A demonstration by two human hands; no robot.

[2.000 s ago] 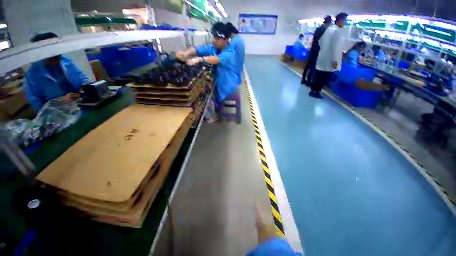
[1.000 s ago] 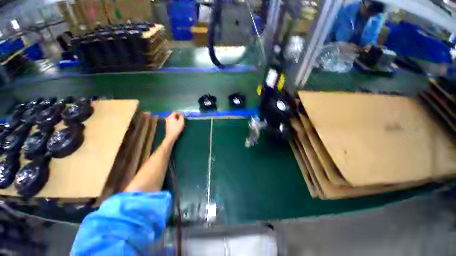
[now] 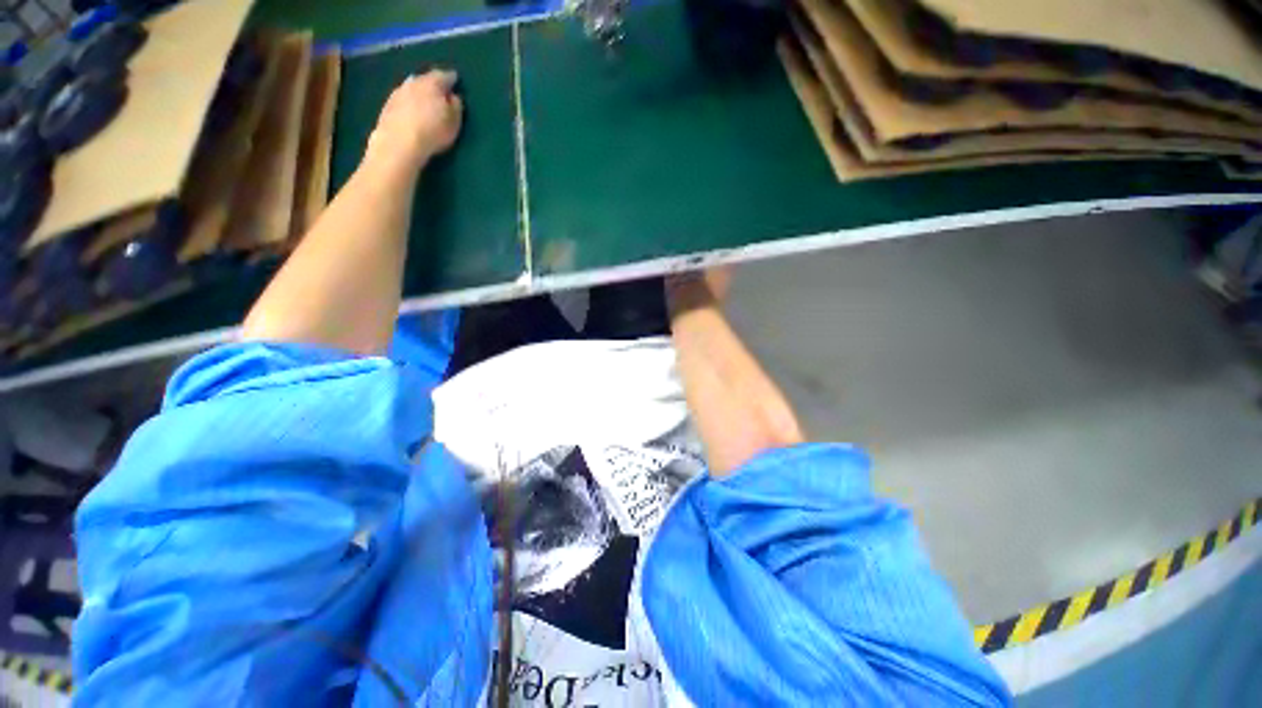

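Note:
My left hand (image 3: 422, 114) is over the dark green bench (image 3: 609, 166), beside the left cardboard stack. Its fingers are curled, and whether they hold anything small cannot be told. My right hand (image 3: 703, 285) is at the bench's front edge, in front of my body. It is partly hidden by that edge, and its fingers do not show clearly. A silver metal tool part (image 3: 598, 17) shows at the top edge of the picture, apart from both hands.
Cardboard sheets (image 3: 139, 132) with shiny black housings (image 3: 83, 111) stand at the left. Another cardboard stack (image 3: 865, 125) is at the right, with dark pieces between layers. A white bench edge (image 3: 886, 235) crosses the view. Yellow-black floor tape (image 3: 1107, 595) lies at lower right.
The view has swung from the aisle to the bench and then tilted down. My left hand has gone from the blue belt edge to over the bench. My right hand has come into view.

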